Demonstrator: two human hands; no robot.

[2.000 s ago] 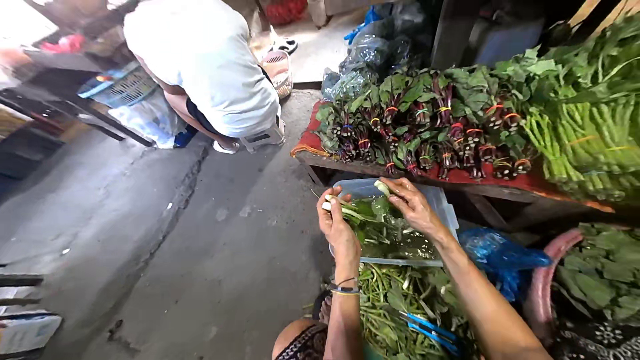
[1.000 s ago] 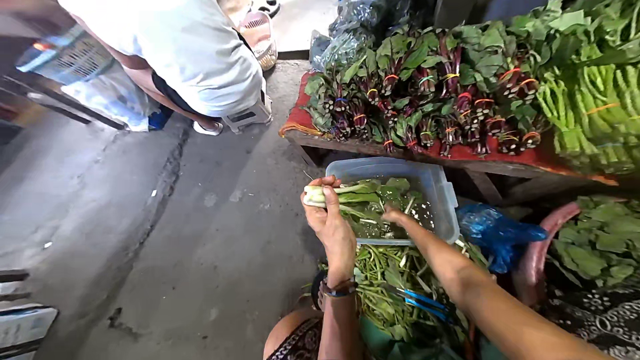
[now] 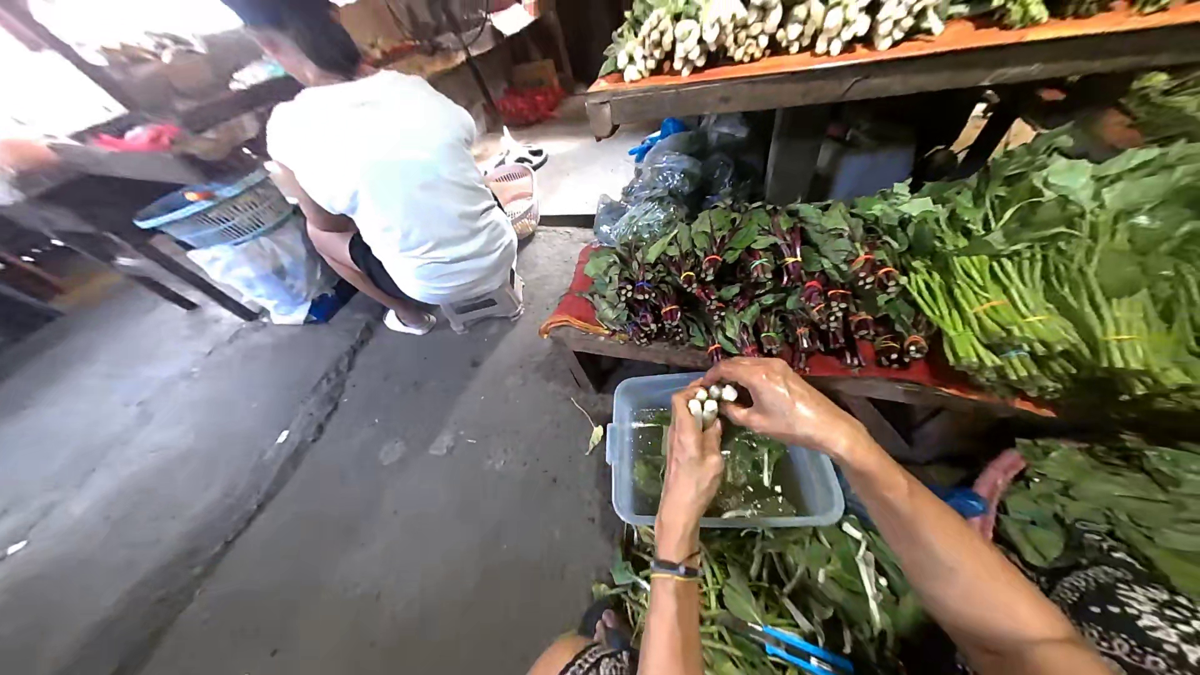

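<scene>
My left hand [image 3: 694, 455] grips a small bunch of leafy greens by their pale cut stems [image 3: 710, 405], over a translucent plastic tub [image 3: 622, 469] of water with leaves and stem bits in it. My right hand [image 3: 773, 398] touches the top of the same bunch, its thumb and fingers at the stem ends. The leaves of the bunch are mostly hidden behind my left hand. Below the tub lies a heap of loose greens [image 3: 750, 572], with blue-handled scissors [image 3: 802, 649] on it.
Beyond the tub, a low bench with red cloth [image 3: 567, 305] bears bundled purple-stemmed greens [image 3: 712, 272] and green-stemmed bundles [image 3: 1012, 309]. Bundles with white stems [image 3: 731, 37] lie on a higher shelf. At the left, a person [image 3: 394, 178] sits on a low stool [image 3: 483, 305] near a blue basket [image 3: 220, 214].
My right hand has come up from the water in the tub to the stem ends in my left hand. The view now takes in more of the upper shelf.
</scene>
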